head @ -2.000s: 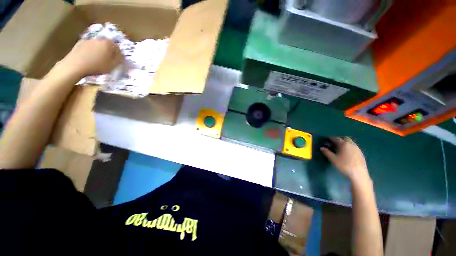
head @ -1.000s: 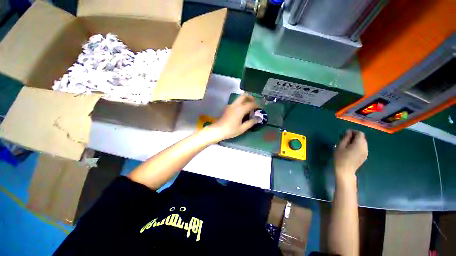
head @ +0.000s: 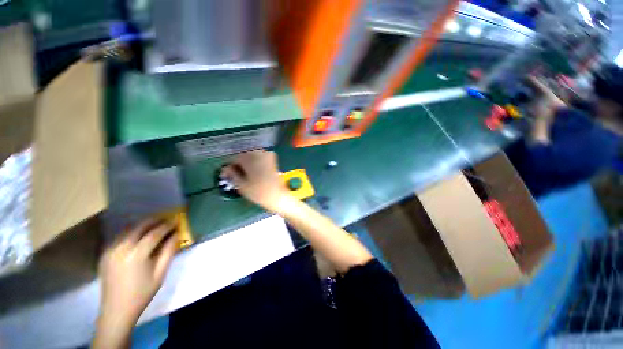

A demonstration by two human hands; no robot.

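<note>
The frame is blurred. The black round fixture [head: 227,181] shows white spokes, so a white bladed part sits in it under the green press head [head: 205,102]. My right hand [head: 256,178] reaches over the fixture with its fingertips at the part; whether they hold anything is hidden. My left hand [head: 136,262] is at the left yellow button box [head: 182,230], partly covering it, with fingers apart and nothing seen in them. The right yellow box with its green button [head: 295,183] is beside my right wrist.
A large open carton [head: 68,157] with white parts is at the left edge. The orange control box [head: 328,61] stands behind. A small shiny piece [head: 332,163] lies on the green bench. An open carton [head: 471,232] with red parts and another person [head: 574,150] are at the right.
The view has swung right. My left hand has left the fixture for the left button box. My right hand has moved from the bench at the right to the fixture.
</note>
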